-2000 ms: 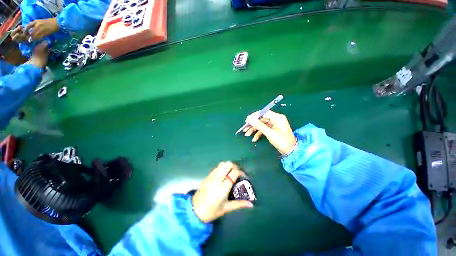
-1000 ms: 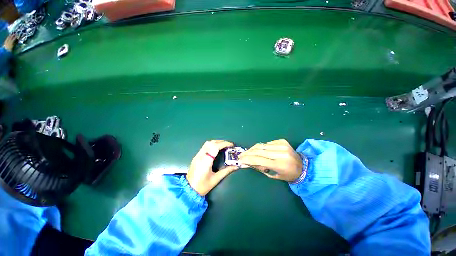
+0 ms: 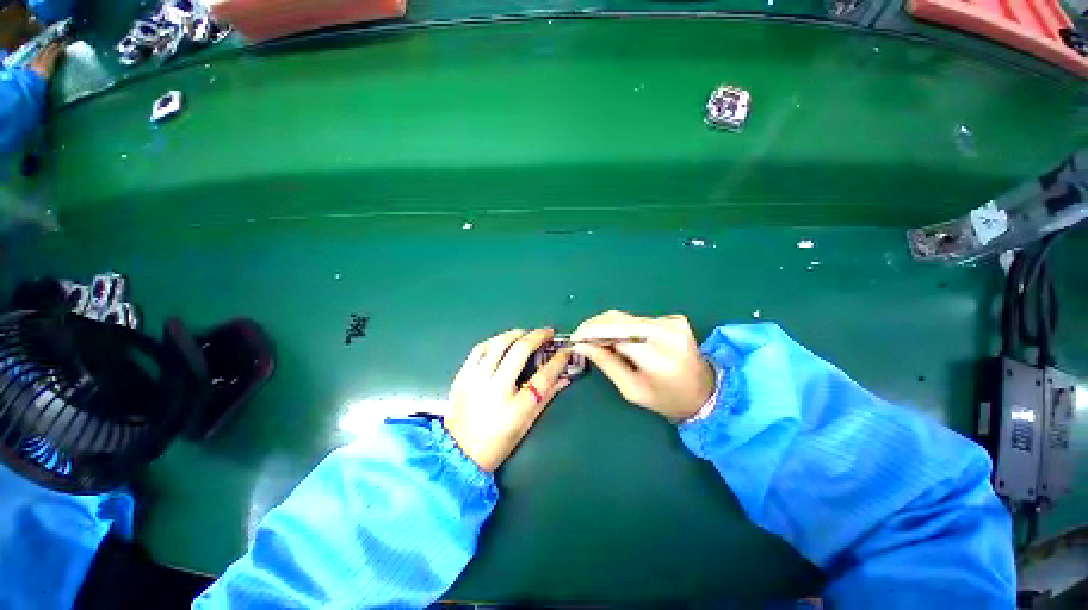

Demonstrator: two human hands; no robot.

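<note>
My left hand [image 3: 507, 393] holds a small rounded housing [image 3: 566, 360] with a pale rim and dark inner parts, near the middle of the green bench. Its fingers cover the housing's left side. My right hand [image 3: 650, 363] is at the housing's right side and grips slim metal tweezers [image 3: 606, 341]. The tweezers' tip is over the housing's upper edge; whether it touches cannot be told. A cluster of tiny black parts [image 3: 357, 328] lies left of my hands.
A black fan [image 3: 72, 399] stands at left beside piled housings [image 3: 105, 298]. Single housings lie on the belt at far right [image 3: 728, 107] and far left [image 3: 167, 106]. A metal bracket [image 3: 954, 240] and grey power box [image 3: 1028, 435] are at right. Salmon trays [image 3: 316, 17] sit along the far edge.
Both hands came together at the housing, the right from above. Over the last second the left fingers closed over it and the tweezers came to its upper edge. The far housing moved right.
</note>
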